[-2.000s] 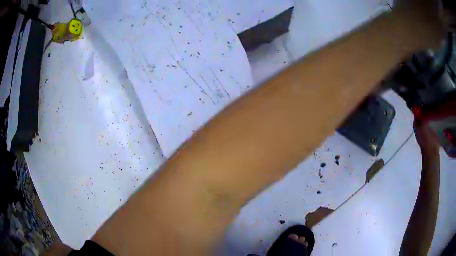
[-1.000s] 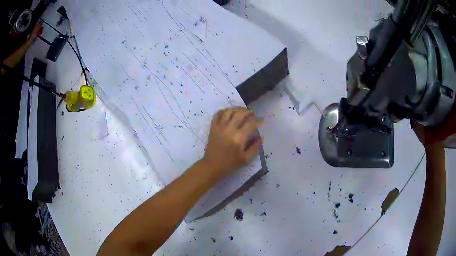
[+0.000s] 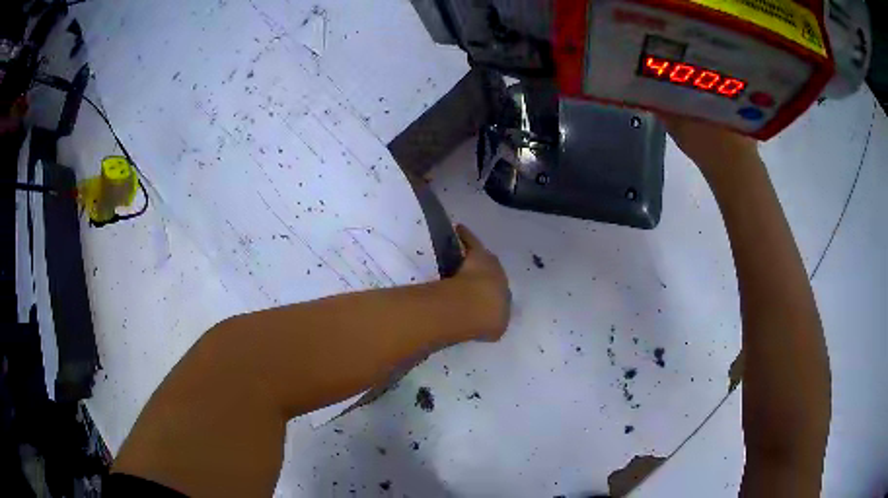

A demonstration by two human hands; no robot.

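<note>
The stack of dark fabric (image 3: 440,231), topped with a white paper marker (image 3: 282,165) with thin lines, lies left of centre. My left hand (image 3: 484,287) is at its curved right edge, thumb against the dark side; its other fingers are not clearly seen. The cutting machine (image 3: 706,73), with a red and white body and a lit "4000" display, stands at upper right. Its grey base plate (image 3: 609,165) reaches the dark end face of the stack. My right hand (image 3: 706,141) is at the machine's handle side, its fingers hidden behind the body.
A yellow tool (image 3: 115,187) with a black cord lies on the white paper at left. A long dark fabric strip (image 3: 70,292) is at the far left. Dark lint (image 3: 425,398) dots the white table (image 3: 545,389), which has a joint with brown chipped patches (image 3: 635,474).
The machine has moved left to the stack, its display now showing, and my right hand has moved with it. My left hand has gone from the top of the paper to the stack's right edge.
</note>
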